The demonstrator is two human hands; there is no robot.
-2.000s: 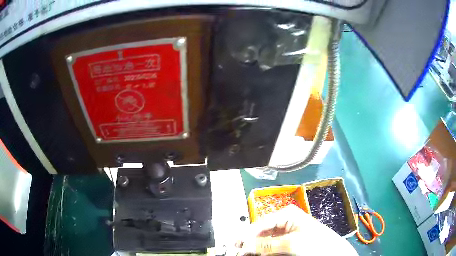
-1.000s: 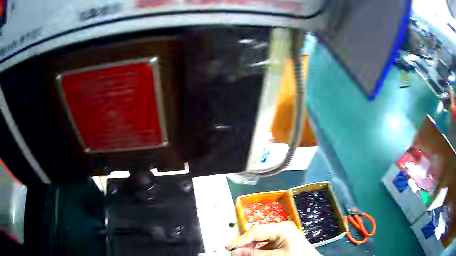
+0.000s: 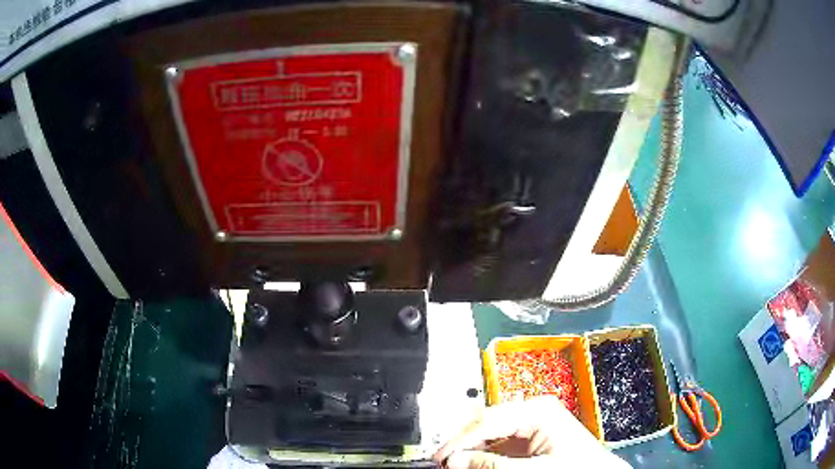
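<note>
My right hand (image 3: 526,438) is at the bottom edge, partly cut off. Its thumb and forefinger are close together by the lower right corner of the dark crimping block (image 3: 330,380); whether they hold a small piece cannot be told. The hand overlaps the front of the left yellow bin (image 3: 491,366), which holds small red pieces (image 3: 540,371). Small black pieces (image 3: 627,389) fill the right bin (image 3: 666,403). The short round ram (image 3: 328,311) sits above the block. My left hand is not recognisable; a pale shape at the bottom edge, left of the block, is unclear.
The large black machine body with its red warning plate (image 3: 295,147) fills the upper middle. A ribbed metal conduit (image 3: 652,224) curves down its right side. Orange-handled scissors (image 3: 698,417) lie right of the bins. An open box (image 3: 769,353) with bagged parts stands at the far right.
The camera view has shifted, so machine and bins appear farther right. My right hand has moved left relative to the bins, closer to the block, and covers less of the red pieces than two seconds ago.
</note>
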